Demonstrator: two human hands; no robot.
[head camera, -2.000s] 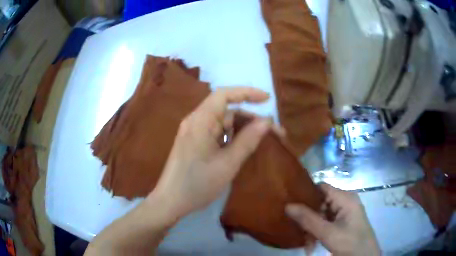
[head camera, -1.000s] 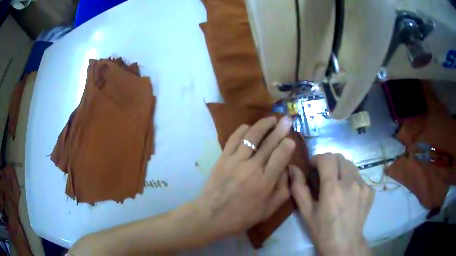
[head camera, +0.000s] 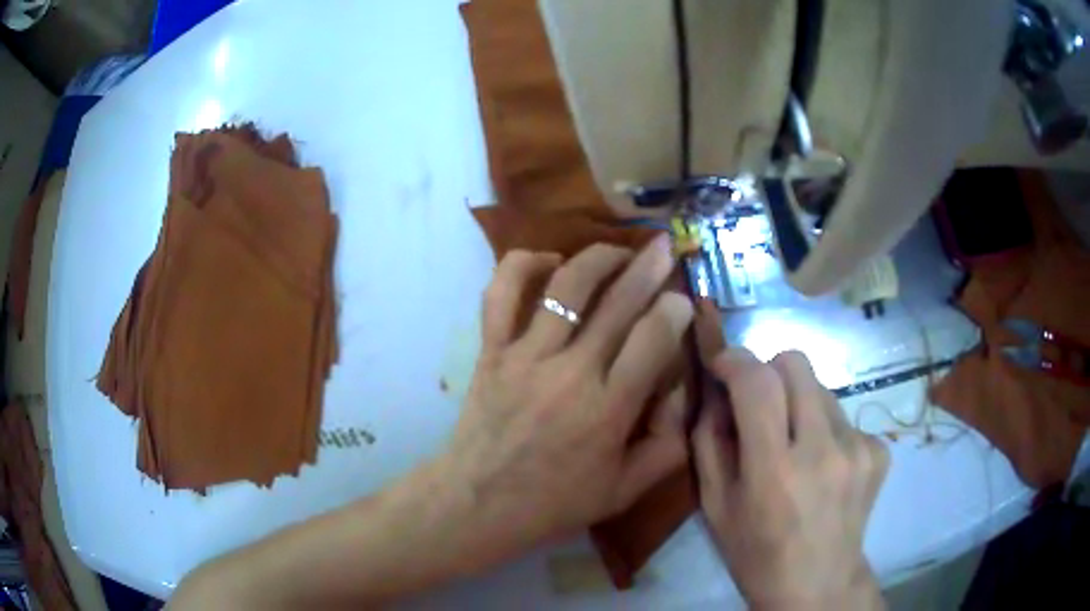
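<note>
A rust-brown cloth piece (head camera: 642, 539) lies at the needle, its lower end showing below my hands. My left hand (head camera: 571, 376), with a ring, lies flat on it, fingertips beside the presser foot (head camera: 703, 277). My right hand (head camera: 783, 460) pinches the folded edge (head camera: 708, 340) just in front of the foot. The needle tip is too small to make out. The chained sewn pieces (head camera: 526, 113) run back to the left of the cream machine head (head camera: 729, 102).
A bundle of cut pieces (head camera: 239, 322) lies at left. At right, red snips (head camera: 1052, 349) lie on brown cloth (head camera: 1016, 412), near a dark box (head camera: 983, 215) and a cream knob (head camera: 873, 282). Thread tails (head camera: 914, 415) lie right of the plate.
The cloth piece was held up, then laid at the needle under both hands. Since then the hands have shifted only slightly, with the right fingers closer on the folded edge. The view has moved rightward.
</note>
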